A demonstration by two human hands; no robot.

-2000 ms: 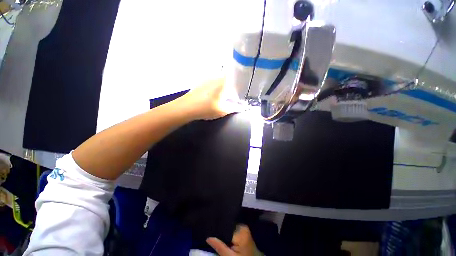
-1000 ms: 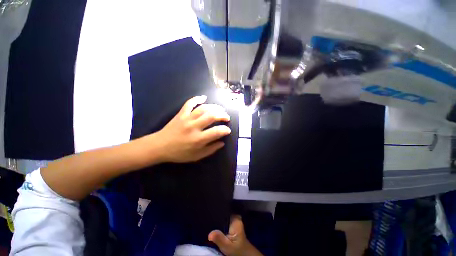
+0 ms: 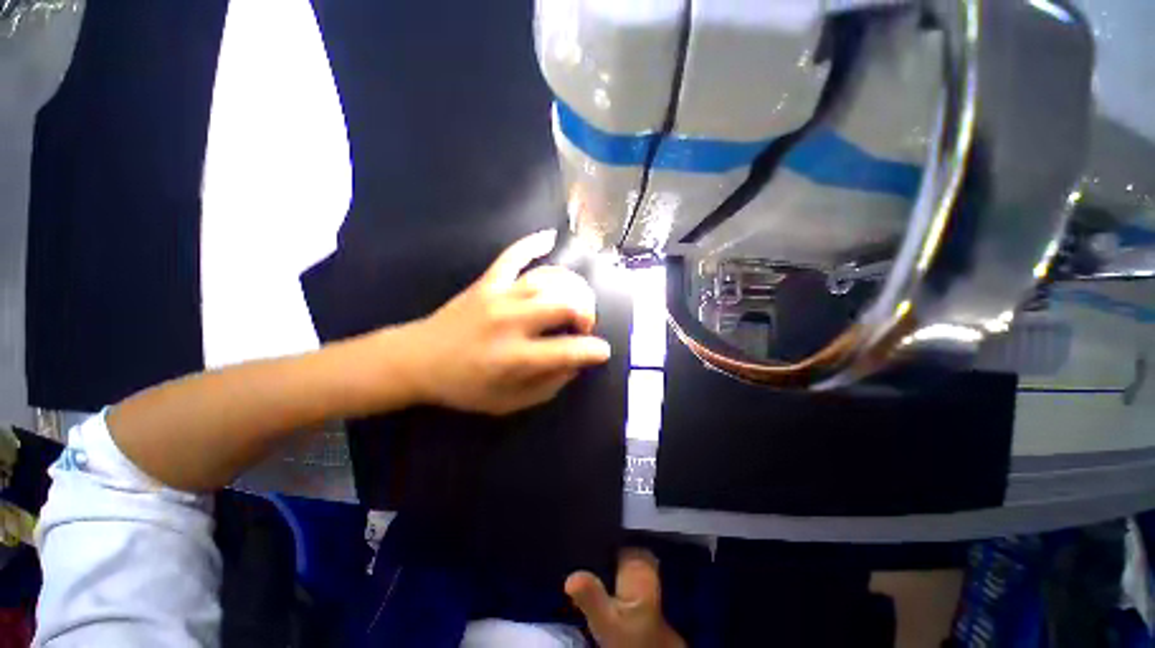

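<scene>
A black fabric panel (image 3: 437, 165) lies flat left of the needle area and runs down over the table's front edge. My left hand (image 3: 526, 336) rests on it, fingers bent, fingertips close to its right edge, just below the bright presser foot area (image 3: 617, 268). My right hand (image 3: 627, 605) is at the bottom, cut off by the picture's edge, with thumb and finger at the panel's lower right edge. The white sewing machine head (image 3: 747, 114) with a blue stripe stands over the panel's right edge. The needle is lost in glare.
A second black panel (image 3: 836, 456) lies right of the needle, partly under the machine arm. A long black panel (image 3: 114, 228) lies at the far left. The table's front edge (image 3: 811, 525) curves across below. Blue and dark cloth (image 3: 1001, 601) shows at lower right.
The panel under my left hand has moved up past the needle, with more of it behind the machine head. My left hand moved from beside the needle back onto the panel nearer me.
</scene>
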